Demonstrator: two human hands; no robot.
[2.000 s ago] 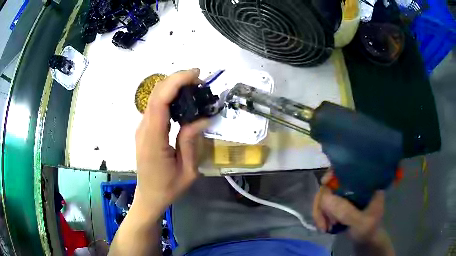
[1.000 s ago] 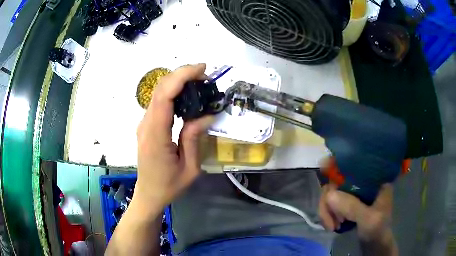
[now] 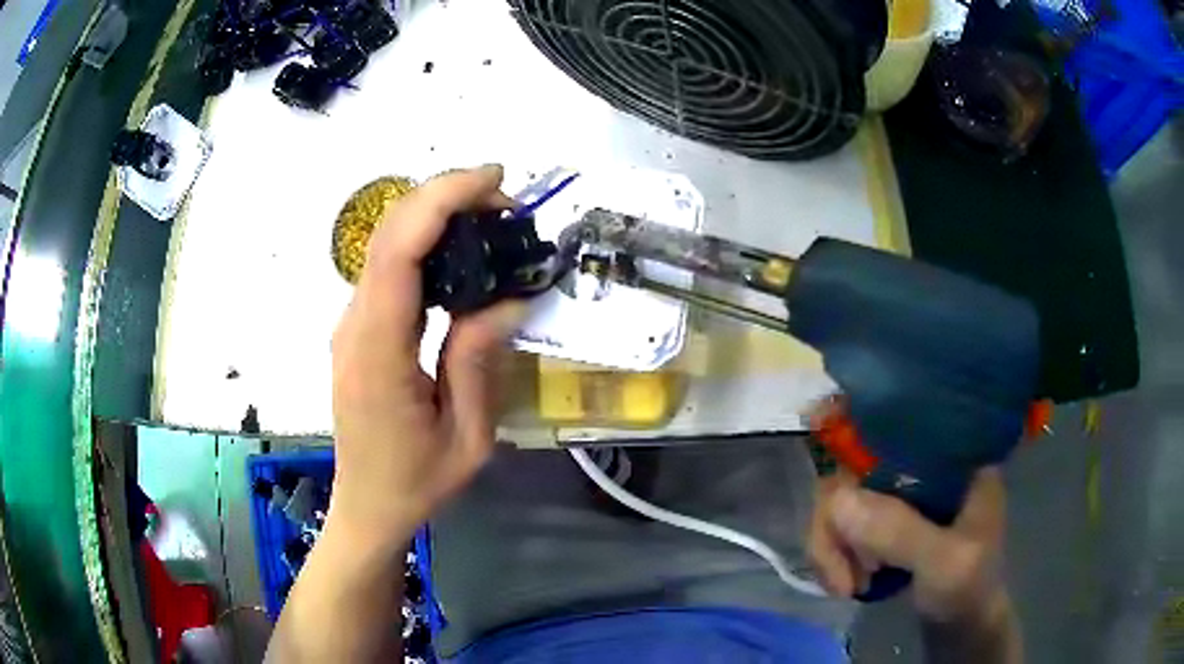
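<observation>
My left hand (image 3: 416,350) grips a black socket assembly (image 3: 478,263) between thumb and fingers, above the left part of a white plug housing (image 3: 636,324). A thin blue wire (image 3: 548,193) sticks up from the assembly. My right hand (image 3: 909,538) holds the handle of a dark blue-grey soldering gun (image 3: 915,363) with orange parts. Its scorched barrel (image 3: 675,247) points left, and the tip is at the assembly's right side, over the housing's centre. Whether the tip touches a contact cannot be told. A yellow block (image 3: 604,396) shows below the housing's near edge.
A tin of amber grains (image 3: 368,228) stands left of the housing. A joined unit (image 3: 165,162) lies at the left edge, black assemblies (image 3: 305,46) at the far left. A black fan (image 3: 688,59) stands at the back. A white cord (image 3: 688,521) hangs below; a blue crate (image 3: 292,519) is lower left.
The whole view has shifted slightly, moving the scene a little left. Both hands keep their grips, and the gun's tip remains beside the black assembly over the housing.
</observation>
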